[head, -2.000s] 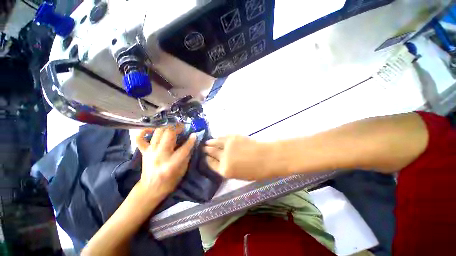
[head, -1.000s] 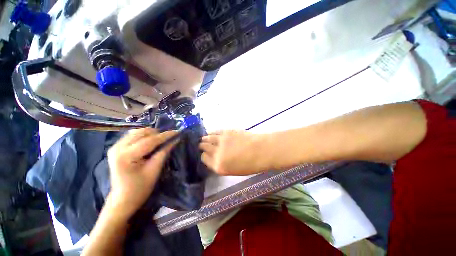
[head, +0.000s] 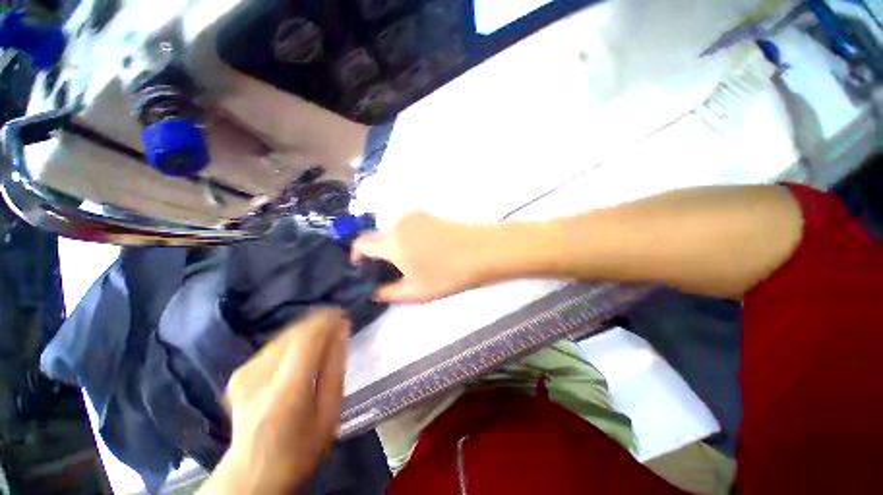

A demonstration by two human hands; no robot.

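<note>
The dark grey-navy garment piece point(head: 194, 309) lies bunched in front of and left of the needle area point(head: 324, 196) of the white sewing machine. Its upper edge reaches the blue knob at the foot point(head: 347, 227). My right hand point(head: 421, 259) is just right of the foot, with thumb and fingers around the cloth's right edge. My left hand point(head: 290, 392) is blurred, over the near part of the cloth by the table's front edge; its fingertips are unclear, so I cannot tell whether it grips cloth.
The chrome guard point(head: 106, 224) curves left of the machine head. The thread tension dial point(head: 174, 145) and black control panel point(head: 358, 58) are above. Ruler tape point(head: 484, 358) runs along the front edge. A paper tag point(head: 728, 101) and blue pieces point(head: 842, 34) are at the far right.
My left hand has moved away from the needle towards the front edge. My right hand stays by the foot, its thumb and fingers now spread around the cloth edge. The whole view has shifted.
</note>
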